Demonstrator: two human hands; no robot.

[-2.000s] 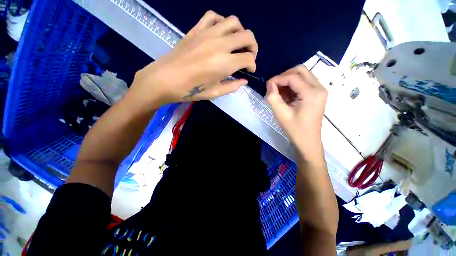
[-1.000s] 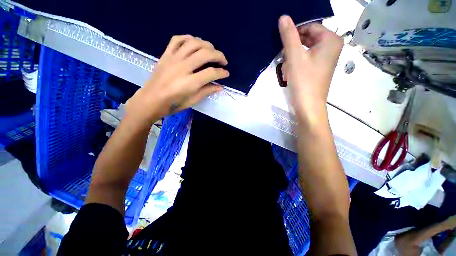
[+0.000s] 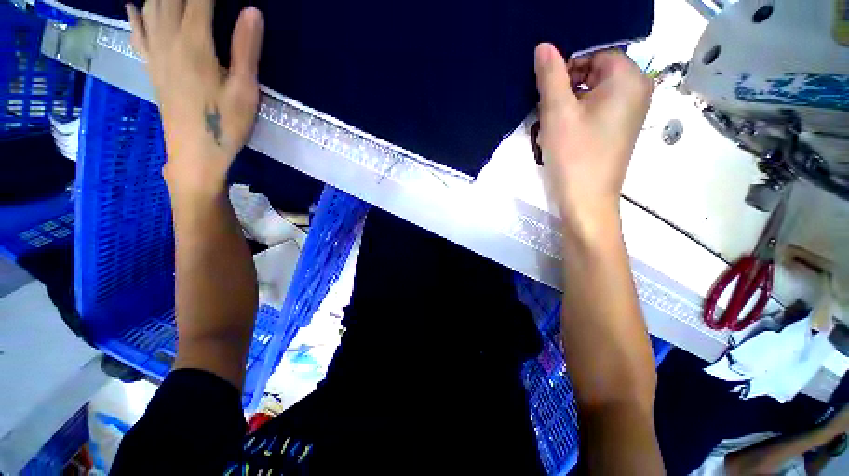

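A navy-black leg panel with a pale edge lies on the white table and runs out of the top of the picture. My left hand lies spread on the panel's left part, fingertips cut off by the top edge. My right hand pinches the panel's right edge between thumb and fingers. A small dark item shows beside the right palm, mostly hidden. The sewing machine head stands to the right of the panel.
Red-handled scissors lie on the machine bed at the right. A ruler strip runs along the front table edge. A blue crate holding cloth stands below left. White scraps lie at the lower right, near another person's arm.
The panel has come flat over the table since the earliest frame. My left hand has moved left along it and its fingers have spread. My right hand has stayed at the panel's right edge since the middle frame.
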